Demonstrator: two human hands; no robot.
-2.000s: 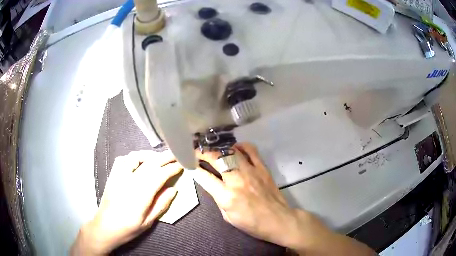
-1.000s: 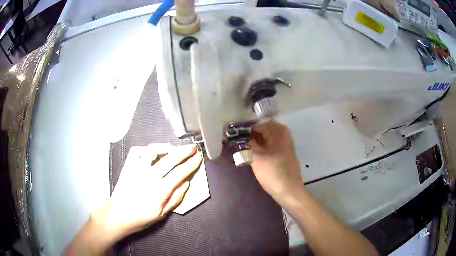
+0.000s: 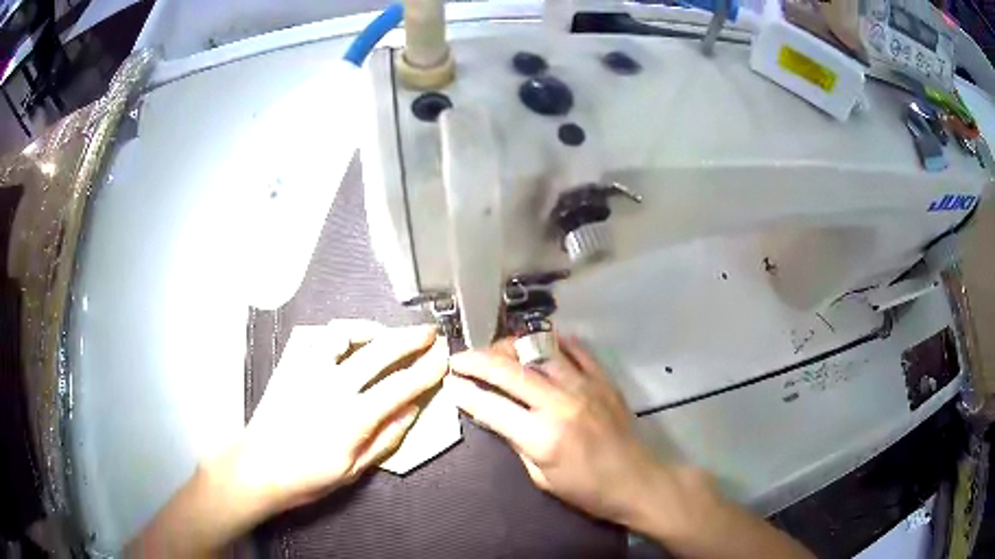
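A dark ribbed garment panel [image 3: 502,497] lies under the machine head. A cream five-sided piece [image 3: 428,442] lies on it, its pointed end towards me, partly covered by my left hand. My left hand [image 3: 338,404] holds this piece down, palm down, fingertips by the presser foot [image 3: 445,313]. My right hand [image 3: 567,426] lies palm down on the panel to the right, fingers spread. Its fingertips are near the piece's right edge and partly behind a pale knob [image 3: 536,345]. Any pocket cloth under the pale piece cannot be made out.
The off-white sewing machine [image 3: 698,131] fills the centre and right, with a ribbed tension dial [image 3: 587,240] on its front. A white box with a yellow label [image 3: 807,68] and small metal items [image 3: 927,137] lie on top. A clear plastic-covered edge [image 3: 87,251] runs down the left.
My right hand has come down from beside the tension parts onto the panel, its fingers now spread. My left hand stays on the pale piece. The whole view has shifted slightly.
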